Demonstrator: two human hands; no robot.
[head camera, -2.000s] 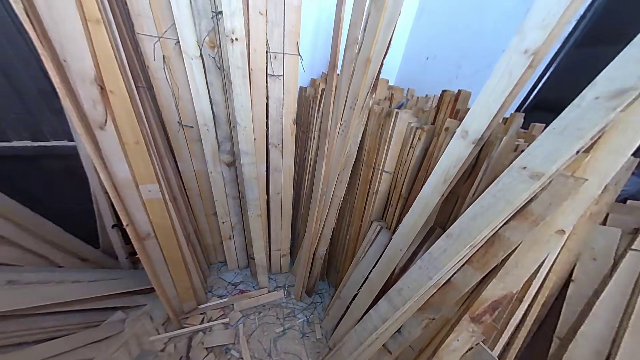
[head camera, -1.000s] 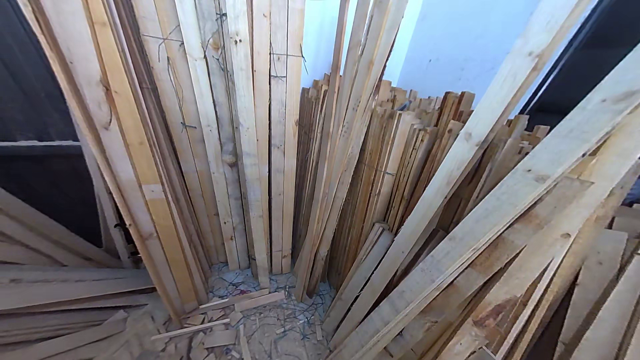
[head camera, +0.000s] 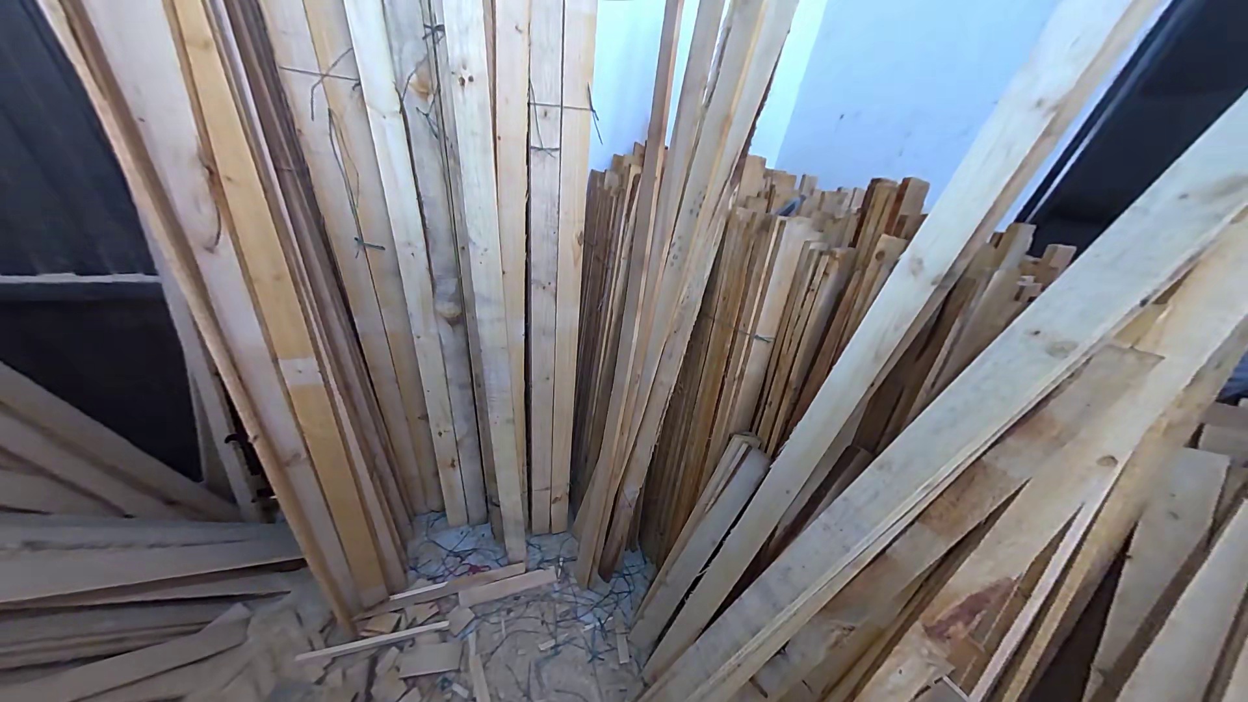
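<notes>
Neither my left hand nor my right hand shows in the head view. Long wooden boards (head camera: 487, 292) stand nearly upright across the left and middle, some with thin wire ties (head camera: 561, 105) around them. A narrow group of boards (head camera: 673, 283) leans in the centre. Behind it is a dense stack of shorter wooden strips (head camera: 780, 322), with another wire tie round some of them. On the right, long pale planks (head camera: 975, 409) slant up toward the upper right corner.
Wood offcuts (head camera: 429, 658) and bits of wire litter the floor (head camera: 585, 624). Boards lie in a pile (head camera: 136, 565) at lower left, beside a dark panel (head camera: 88, 380). A pale blue wall (head camera: 877, 88) rises behind the strips.
</notes>
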